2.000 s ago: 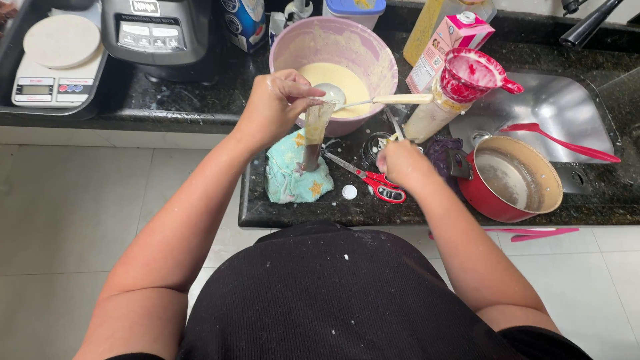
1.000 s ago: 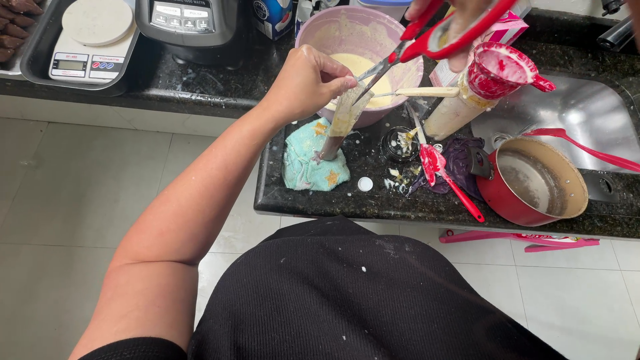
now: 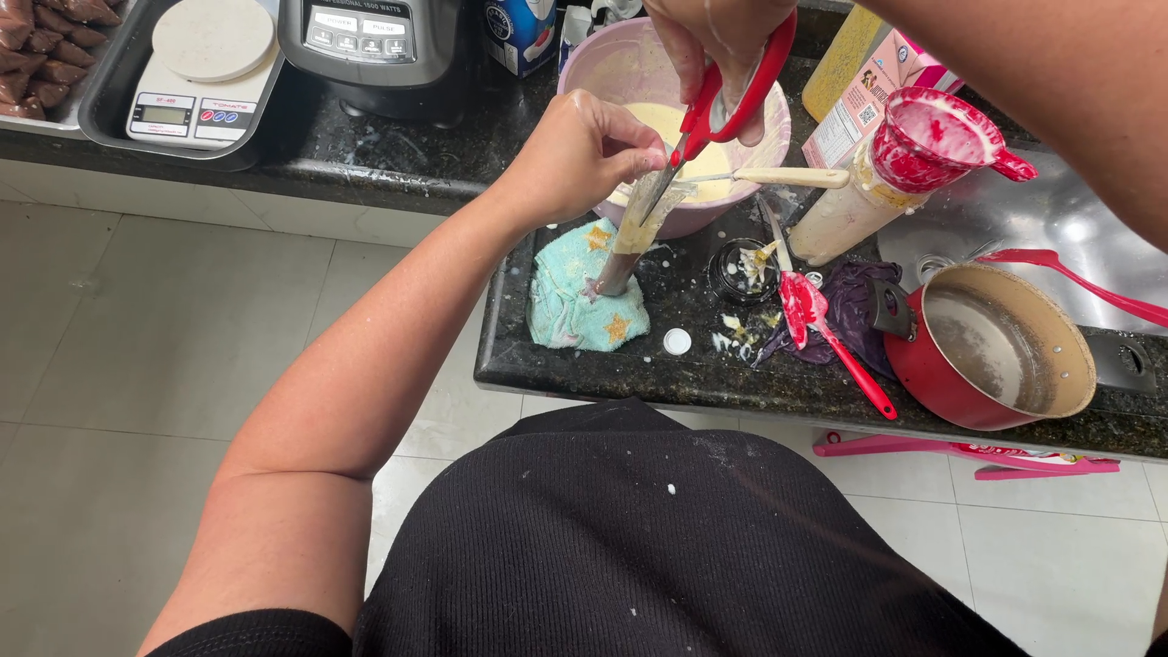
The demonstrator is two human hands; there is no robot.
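My left hand (image 3: pixel 593 151) pinches the top of a clear plastic bag (image 3: pixel 641 214), whose narrow lower part stands on a mint-green cloth (image 3: pixel 584 297) with star patterns. My right hand (image 3: pixel 725 50) holds red-handled scissors (image 3: pixel 707 114) pointing down, the blades at the bag's upper part. Behind them is a pink plastic bowl (image 3: pixel 774 137) with pale cream mixture (image 3: pixel 662 119); a utensil with a cream-coloured handle (image 3: pixel 789 177) lies across its rim. A small white cap (image 3: pixel 676 341) lies right of the cloth.
On the right are a red spatula (image 3: pixel 844 351), a knife, a dark purple cloth (image 3: pixel 849 297), a red saucepan (image 3: pixel 972 365) and a tall container (image 3: pixel 849 214) under a red funnel (image 3: pixel 940 137), beside the steel sink (image 3: pixel 1077 214). A kitchen scale (image 3: pixel 205 100) and blender base (image 3: pixel 374 55) stand left.
The scissors, lying beside the cloth two seconds ago, are now in my right hand, which has moved up over the bowl to the bag. My left hand still holds the bag's top.
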